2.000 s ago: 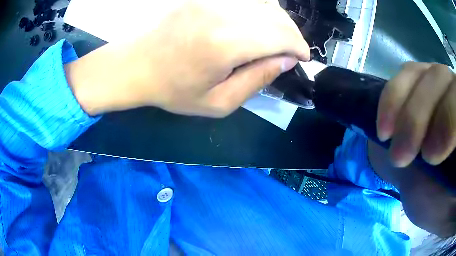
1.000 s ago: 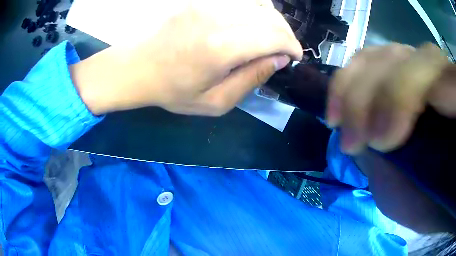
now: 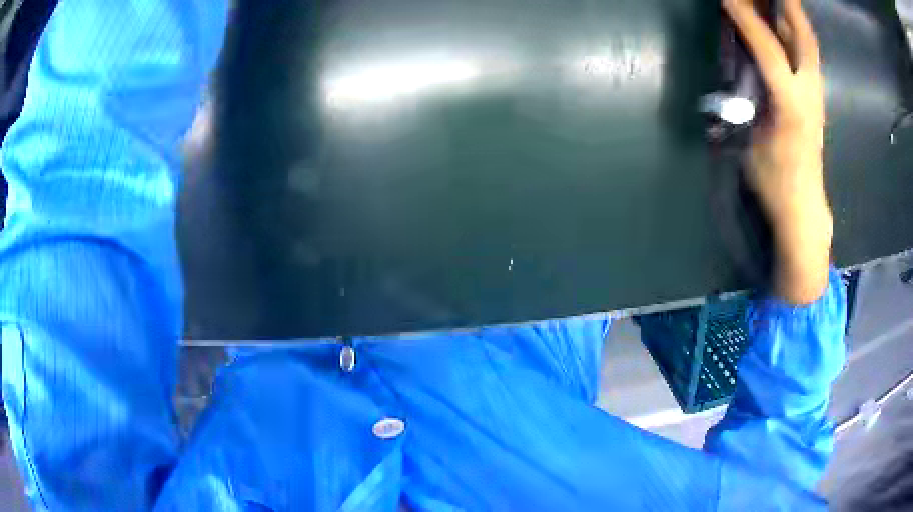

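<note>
The dark electric screwdriver (image 3: 733, 65) is upright in the picture at the top right, over the bench; its top is cut off by the edge and a pale band shows at its lower end. My right hand (image 3: 789, 115) lies against its right side, with spread fingers reaching up to the picture's edge. Whether they grip it is not clear. My left hand is out of the picture; only its blue sleeve shows, running up the left side.
The dark green bench (image 3: 430, 220) has bright reflections and its front edge runs close to my blue coat. A dark green slotted crate (image 3: 701, 350) is below the bench at the lower right. A pale floor area shows around it.
The chassis, white sheet and loose rings have left the view. My left hand has gone out past the top edge. My right hand and the screwdriver have moved up, away from my left hand.
</note>
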